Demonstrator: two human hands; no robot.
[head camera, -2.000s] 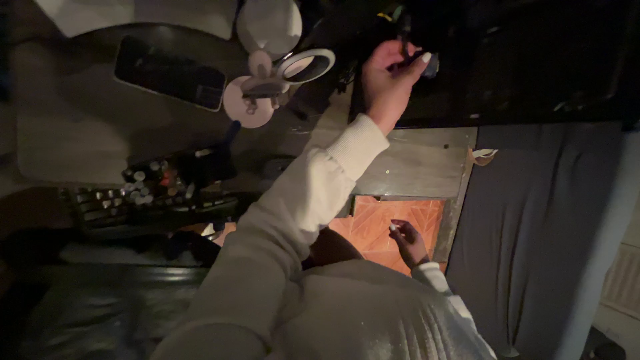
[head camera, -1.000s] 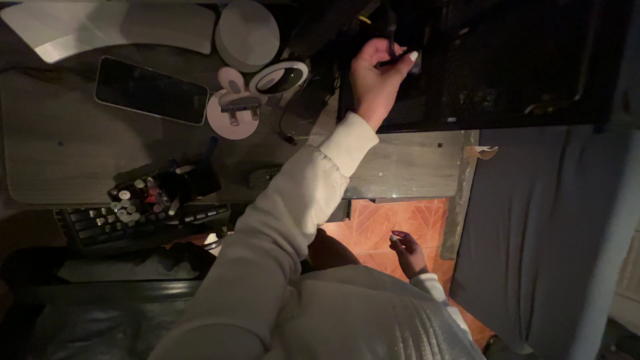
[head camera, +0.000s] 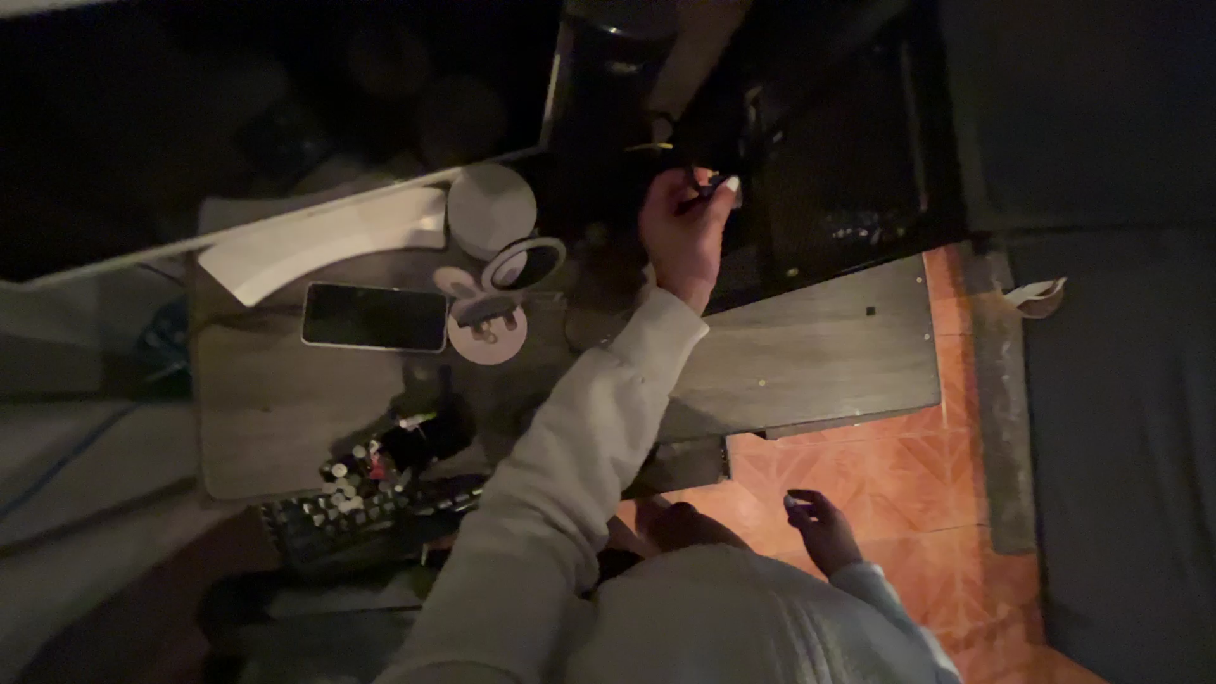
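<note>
My left hand (head camera: 686, 228) reaches over a glossy black case (head camera: 836, 180), its thumb and fingers pinched on a small dark object (head camera: 724, 188) that is too dim to name. A thin dark cable seems to run up from the fingers. Low over the tiled floor, beside my body, is my right hand (head camera: 822, 532). Its fingers are curled with the thumb side toward the desk, and whether anything small is between them cannot be told.
On the grey wooden desk (head camera: 826, 347) lie a smartphone (head camera: 375, 316), a pink stand with a ring (head camera: 486, 328), a round white device (head camera: 492, 211) and a holder of pens (head camera: 380, 465) by a keyboard (head camera: 342, 522). A large dark monitor (head camera: 275, 114) overhangs the desk; grey cloth (head camera: 1121, 427) hangs at right.
The view has shifted, bringing the monitor into sight. My left hand stays at the black case with its fingers pinched. My right hand stays low over the floor.
</note>
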